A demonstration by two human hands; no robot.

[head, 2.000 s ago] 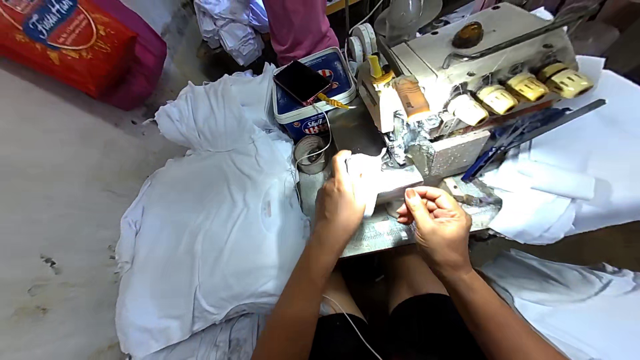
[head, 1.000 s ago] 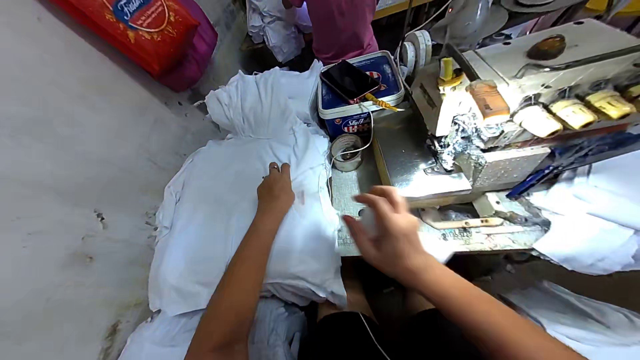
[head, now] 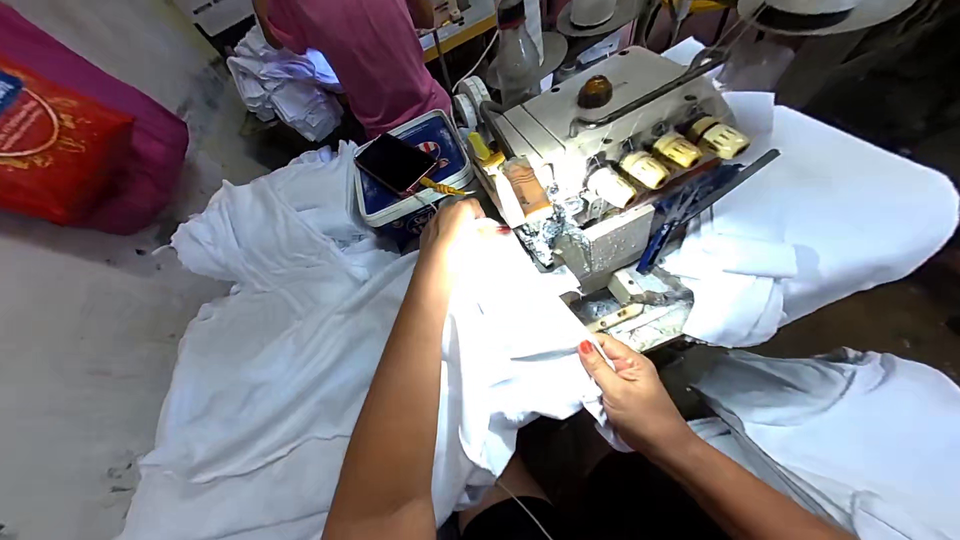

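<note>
A white cloth (head: 517,322) stretches between my hands over the front of an overlock sewing machine (head: 600,142). My left hand (head: 454,225) grips its far edge beside the machine's needle area, fingers partly hidden by the fabric. At the near right corner, my right hand (head: 626,382) pinches the cloth between thumb and fingers. The cloth covers much of the metal work plate (head: 660,307). To the left lies a heap of white fabric (head: 300,375), partly behind my left forearm.
A blue plastic tub (head: 367,206) with a dark phone (head: 396,163) on its lid stands behind my left hand. More white fabric lies right of the machine (head: 840,217) and below it (head: 847,435). A person in a pink garment (head: 367,60) is beyond the tub. A red bag (head: 60,142) is at left.
My left hand has moved from the fabric heap to the machine's front, and white cloth is now held in it. My right hand has closed on the cloth's other end.
</note>
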